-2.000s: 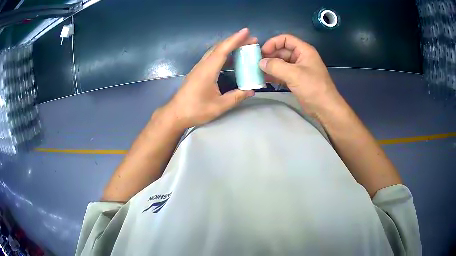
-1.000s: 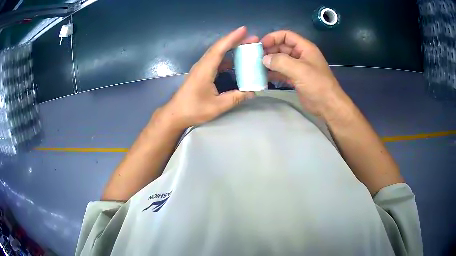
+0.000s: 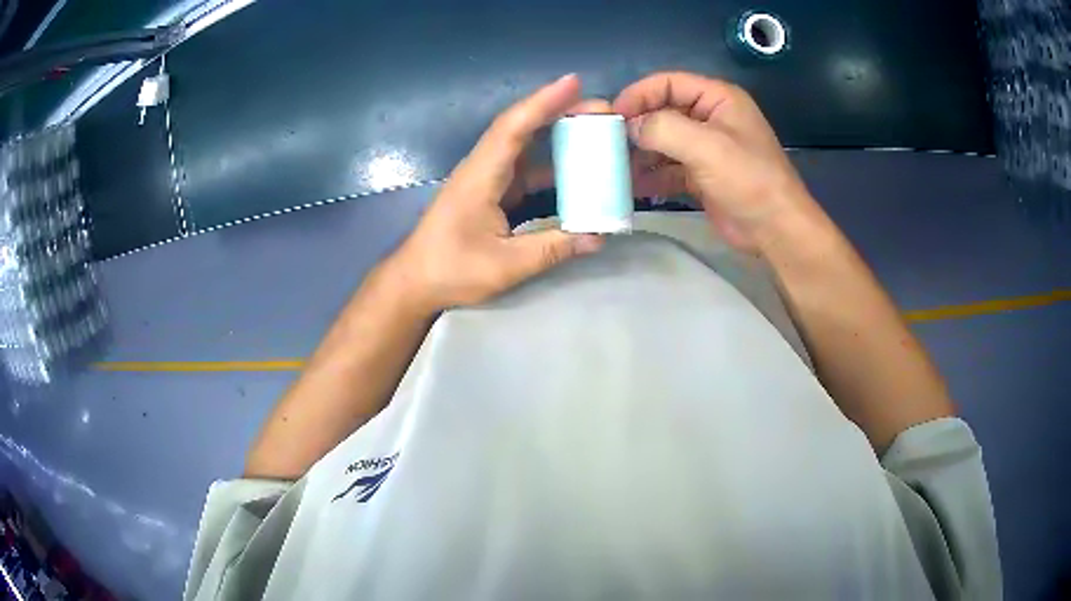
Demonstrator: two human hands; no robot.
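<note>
A pale mint roll (image 3: pixel 593 174) is held upright over the bench's near edge, in front of the shirt. My left hand (image 3: pixel 493 206) holds it by its ends, the thumb at the lower end and fingers at the upper end. My right hand (image 3: pixel 716 153) has thumb and index finger pinched together at the roll's upper right edge; the other fingers are curled, partly hidden behind the thumb. No loose tape end can be made out between the fingers and the roll.
A green roll with a white ring core (image 3: pixel 763 34) stands on the dark bench (image 3: pixel 470 59). Clear ridged tray stacks are at the left (image 3: pixel 53 247) and right (image 3: pixel 1034 106) edges. A small white fitting (image 3: pixel 153 90) with a thin cord hangs upper left. A yellow line crosses the floor.
The roll now shows slightly lower in the view. My right thumb and index finger have moved from the roll's right side to its upper right edge. The view has shifted slightly.
</note>
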